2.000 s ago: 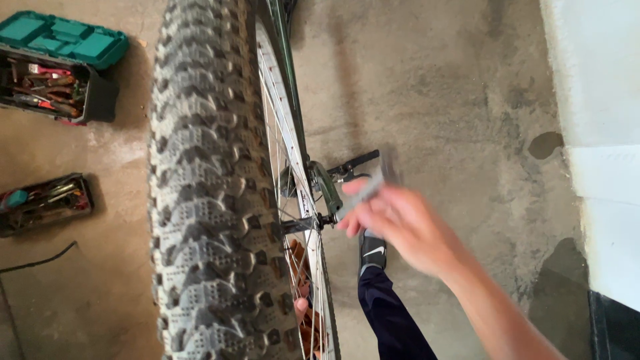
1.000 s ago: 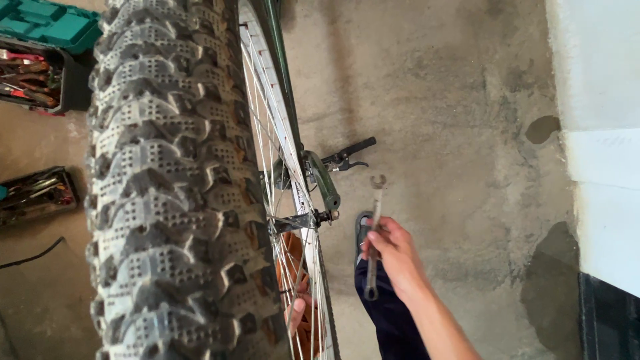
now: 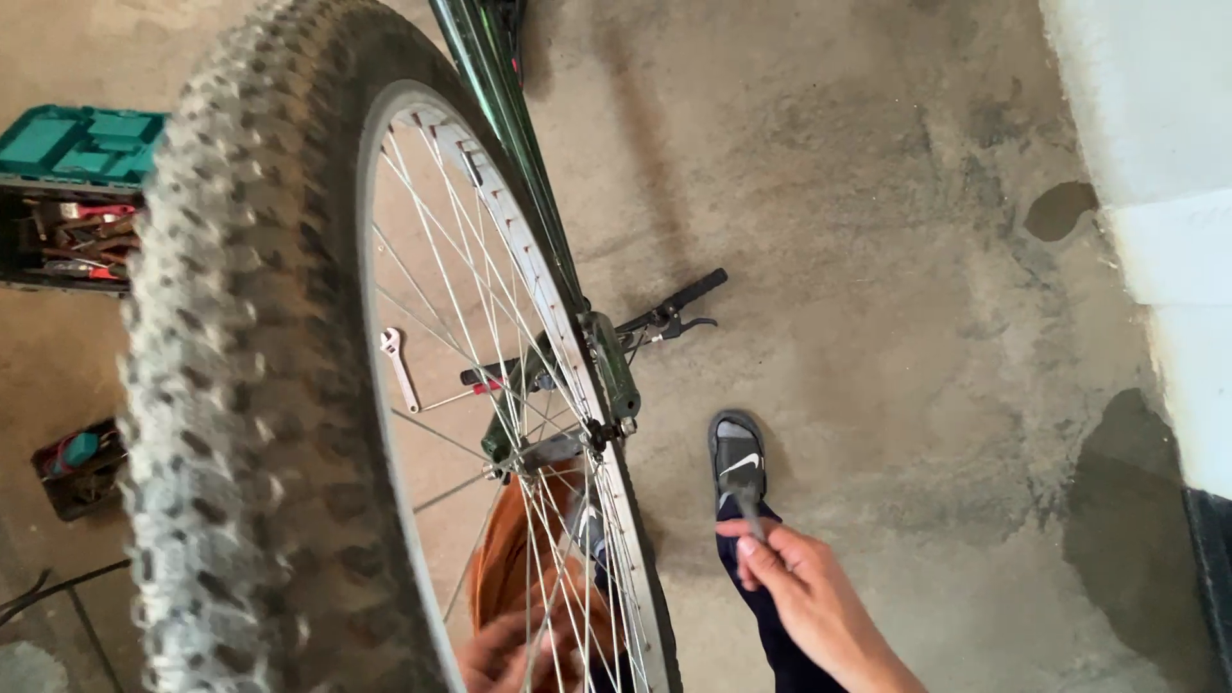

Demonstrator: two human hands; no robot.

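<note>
A bicycle wheel with a knobby tire [image 3: 260, 385] fills the left of the head view, its spokes and hub [image 3: 553, 449] beside the end of a green fork [image 3: 616, 371]. My right hand [image 3: 804, 577] is right of the wheel, below the hub, with a blurred metal wrench [image 3: 749, 510] between thumb and fingers. Behind the spokes at the bottom is my left hand [image 3: 515, 650], blurred and partly hidden; whether it holds anything does not show. Beyond the spokes, an adjustable wrench [image 3: 399, 371] and a screwdriver with a red handle [image 3: 488, 387] lie on the floor.
An open toolbox with a teal lid [image 3: 82, 144] stands at the left, above a smaller tool tray [image 3: 72, 476]. The handlebar grip [image 3: 698, 287] and brake lever [image 3: 693, 324] are near the floor. My sandaled foot [image 3: 739, 457] is right of the wheel; a white wall [image 3: 1169, 192] bounds the right side.
The tire has swung in view, opening sight through the spokes to the adjustable wrench and screwdriver. My right hand has moved away from the hub, lower down, still with the wrench.
</note>
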